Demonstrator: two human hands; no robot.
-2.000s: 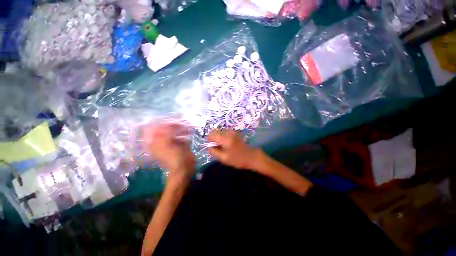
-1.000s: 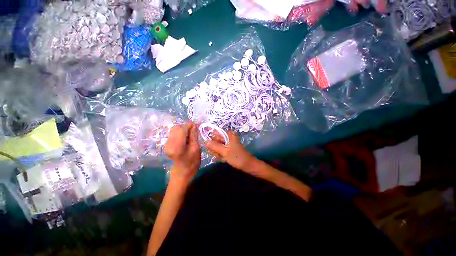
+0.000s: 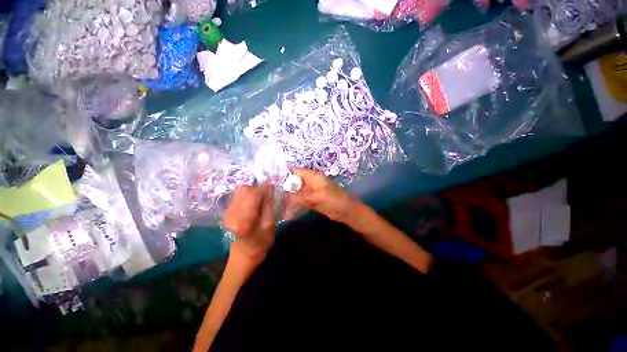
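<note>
My left hand [image 3: 249, 214] is closed at the near edge of the pile, its fingers on a small clear plastic bag [image 3: 272, 163] that is blurred. My right hand [image 3: 322, 194] is just right of it and holds a white cable by or near its round white head [image 3: 293, 182], beside the bag. Whether the cable's coil is inside the bag is unclear. The loose pile of coiled white cables [image 3: 317, 128] lies just beyond my hands on a clear sheet. Bagged cables [image 3: 172, 180] lie in a large clear bag left of my left hand.
Empty red-edged bags [image 3: 459, 80] lie on a large clear bag at right. A bulk bag of white parts [image 3: 103, 41], a blue bag [image 3: 176, 58], a green item [image 3: 210, 33] and white paper [image 3: 227, 64] are upper left. Yellow paper [image 3: 38, 192] is at left. More coils [image 3: 574, 20] are upper right.
The white coil, open between my hands a second ago, now shows only its round head at my right fingers. A whitish clear bag shows above my left fingers. The view has shifted slightly.
</note>
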